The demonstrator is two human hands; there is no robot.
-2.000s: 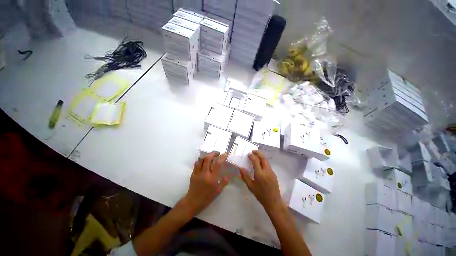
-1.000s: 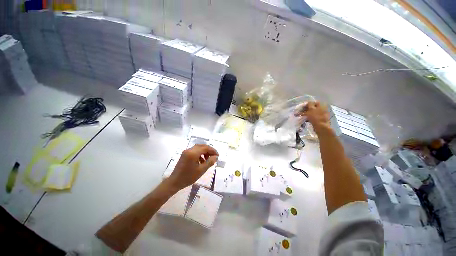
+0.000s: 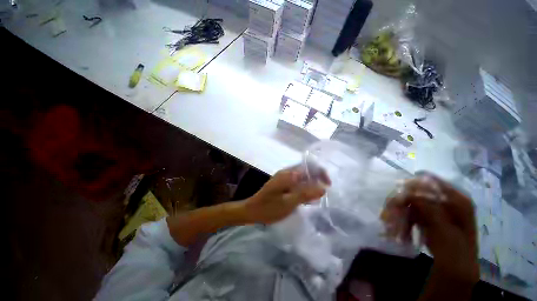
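My left hand (image 3: 294, 191) and my right hand (image 3: 433, 206) both grip a clear plastic bag (image 3: 353, 194) in front of my body, over the table's front edge. The bag is blurred and stretched between them, with white items showing inside it. Beyond the bag, white retail boxes (image 3: 297, 115) stand in a group on the table. Other white boxes with round yellow-gold seals (image 3: 388, 120) lie to their right, partly hidden by the bag.
Stacked white boxes (image 3: 259, 29) and a black cylinder (image 3: 352, 27) stand at the back. Dark cables (image 3: 203, 30), yellow-edged sheets (image 3: 191, 81) and a yellow-green tool (image 3: 136, 76) lie left. Bagged yellow items (image 3: 377, 53), black cables (image 3: 424, 85) and more boxes (image 3: 491, 103) are right.
The bag of white items has come from the back of the table to in front of my body. My left hand has left the boxes and now grips the bag too. The view has tilted down.
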